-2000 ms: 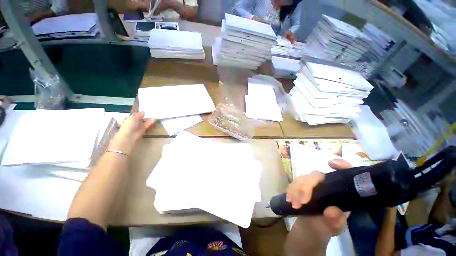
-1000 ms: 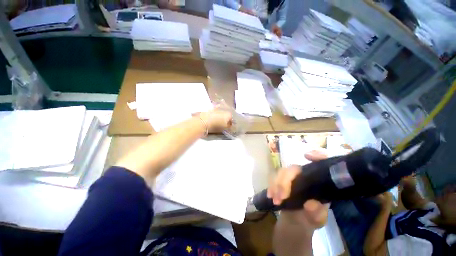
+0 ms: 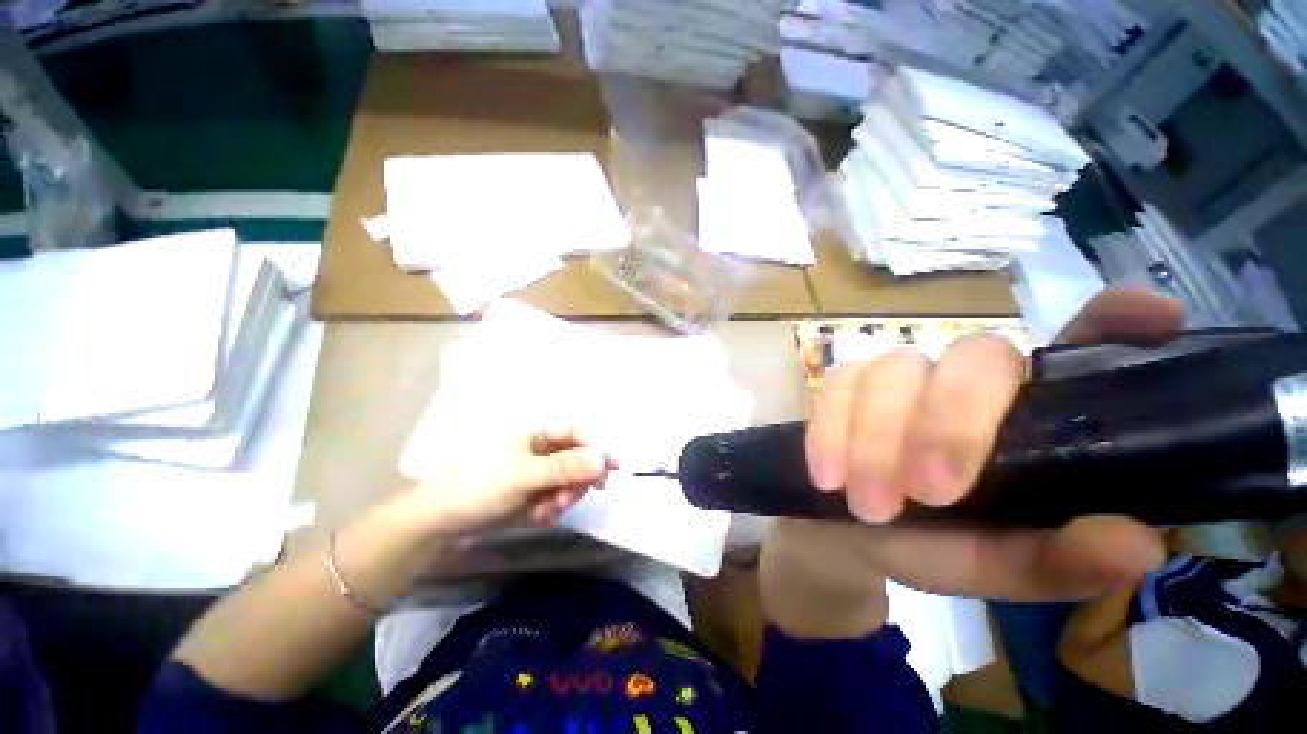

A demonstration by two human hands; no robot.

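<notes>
My right hand point(image 3: 946, 445) is wrapped around a thick black electric screwdriver point(image 3: 1147, 437), held level with its nose pointing left. The thin metal bit point(image 3: 657, 473) sticks out of the nose. My left hand point(image 3: 538, 480) is just left of the bit tip, with thumb and finger pinched on something tiny, perhaps a screw point(image 3: 609, 463); it is too small to tell. Both are above overexposed white panels point(image 3: 631, 380) that lie fanned on the tan bench top.
A clear plastic bag point(image 3: 674, 280) lies beyond the panels, beside a white panel point(image 3: 502, 205) on cardboard. Panel stacks stand at left point(image 3: 136, 337) and back right point(image 3: 953, 172). A person's sleeve point(image 3: 1204, 631) is at lower right.
My left hand has moved from the clear bag back to the bit tip. The screwdriver has been raised closer to the camera and levelled.
</notes>
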